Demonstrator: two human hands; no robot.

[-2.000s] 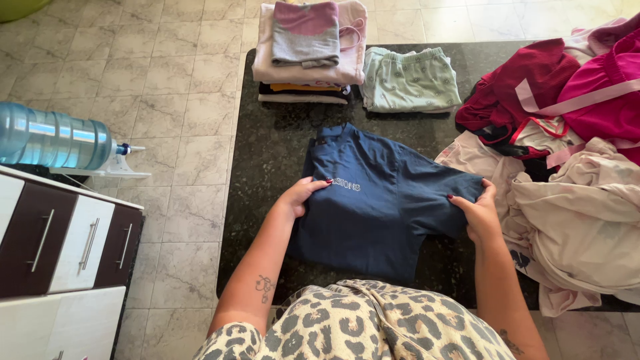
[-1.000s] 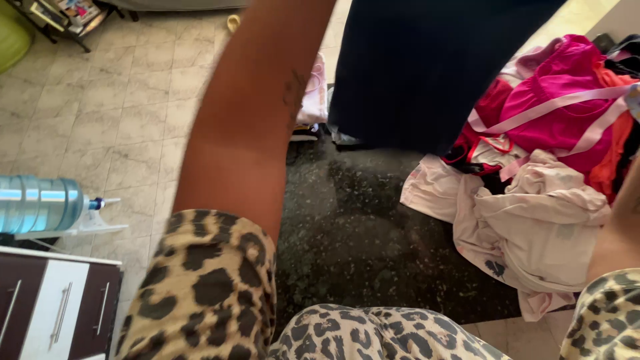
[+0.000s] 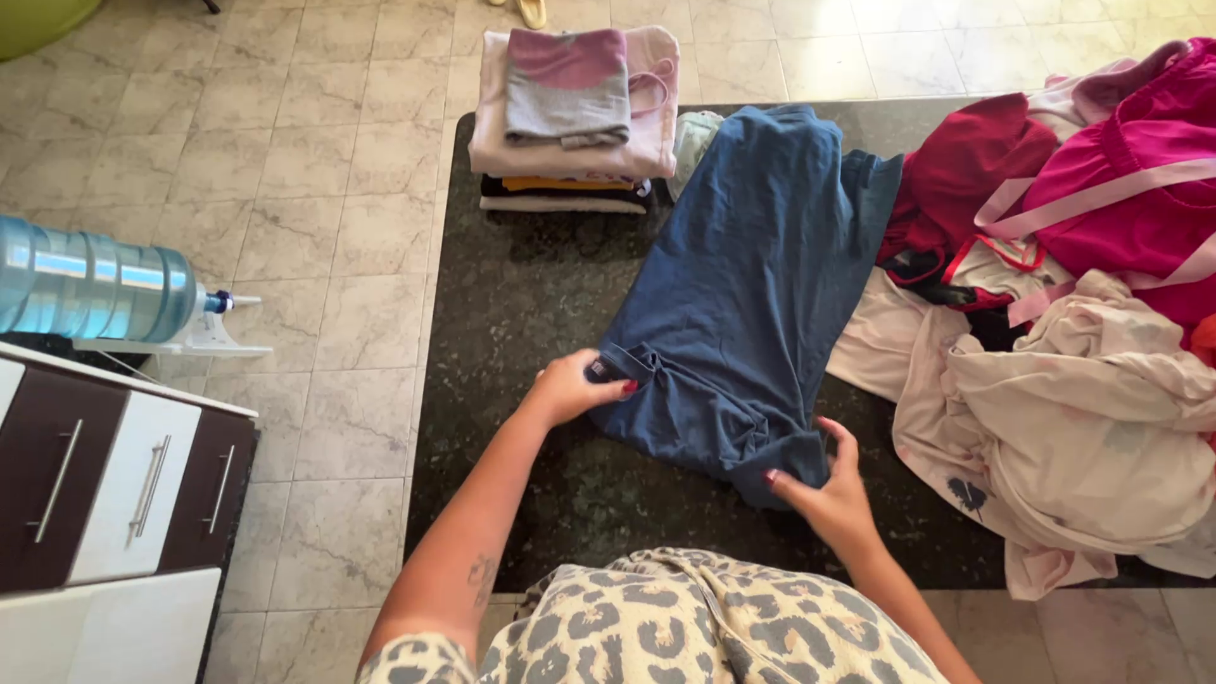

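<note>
A dark blue T-shirt lies lengthwise over the dark granite countertop, its near end bunched and its far end reaching the folded clothes. My left hand pinches the near left edge, by the neckline tag, between thumb and fingers. At the near right corner, my right hand has its thumb on the cloth and its fingers at the edge; the cloth lies between them. The shirt partly covers a folded pale green garment.
A stack of folded clothes stands at the counter's far left. Loose beige clothing and a magenta garment with pink straps heap up on the right, close to the shirt. A water jug lies sideways above drawers at left.
The blue shirt was laid out crosswise with its printed front up, then lifted high with both arms raised. Now it is down on the counter, lengthwise, with no print showing.
</note>
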